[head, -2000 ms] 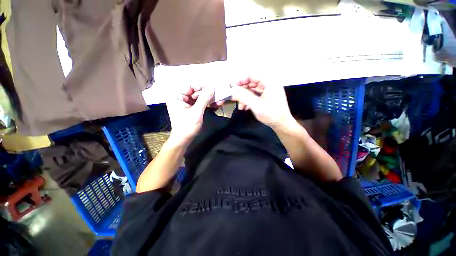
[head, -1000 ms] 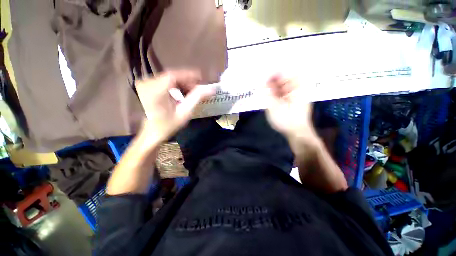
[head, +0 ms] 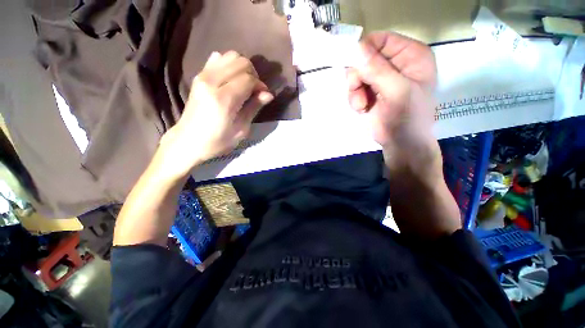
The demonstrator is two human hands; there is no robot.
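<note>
The large brown cloth point(head: 218, 32) lies gathered over the left part of the white machine bed point(head: 333, 138) and hangs over its front edge. My left hand point(head: 224, 106) is over the cloth's right part, fingers curled, a dark shadow beside the fingertips; whether it grips cloth is hidden. My right hand point(head: 398, 83) is raised over the bed, right of the cloth, with thumb and fingers pinched at a small pale label point(head: 343, 35). The label is washed out against the bright bed.
Small metal machine parts point(head: 326, 13) show at the top centre. A printed ruler strip point(head: 494, 104) runs along the bed's front right. Below are blue crates point(head: 478, 182), a tan woven pad point(head: 220, 204) and a red stool point(head: 61, 261). A white paper point(head: 499, 31) lies at upper right.
Both hands have moved up from the bed's front edge, where they held a small pale piece together, and are now apart. The cloth and bed appear larger and shifted in view.
</note>
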